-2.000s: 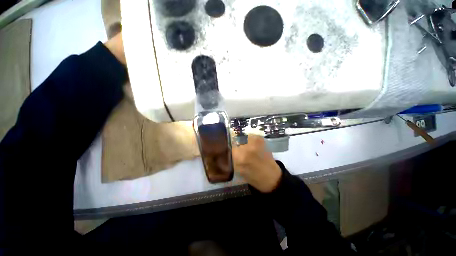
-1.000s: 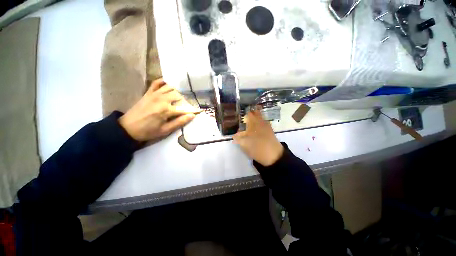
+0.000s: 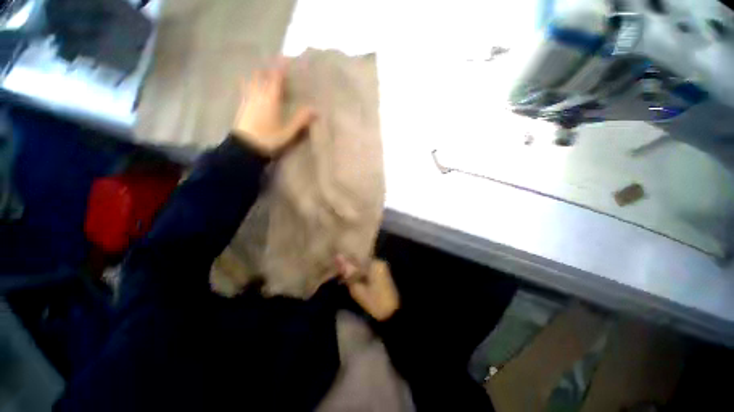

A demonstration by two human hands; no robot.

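Observation:
A beige-brown fabric panel (image 3: 342, 153) lies wrinkled over the table's front edge, left of the sewing machine, its lower end hanging towards my lap. My left hand (image 3: 270, 113) rests on its upper left part with thumb and fingers spread. My right hand (image 3: 372, 288) is at the panel's lower right corner, fingers closed on its edge; it is blurred. The machine head (image 3: 595, 60) is at the upper right, with the presser foot area (image 3: 566, 133) below it and no cloth under it.
Another beige-brown panel (image 3: 193, 72) lies flat at the left. A small brown tab (image 3: 629, 194) lies on the machine bed (image 3: 555, 173). Dark items (image 3: 101, 32) are at the upper left, a red object (image 3: 113, 213) below the table. Stacked brown pieces (image 3: 547, 358) are at the lower right.
The view has swung left. Both hands have left the needle area; the panel has come from beside the machine to the front edge, and my right hand now holds its lower corner.

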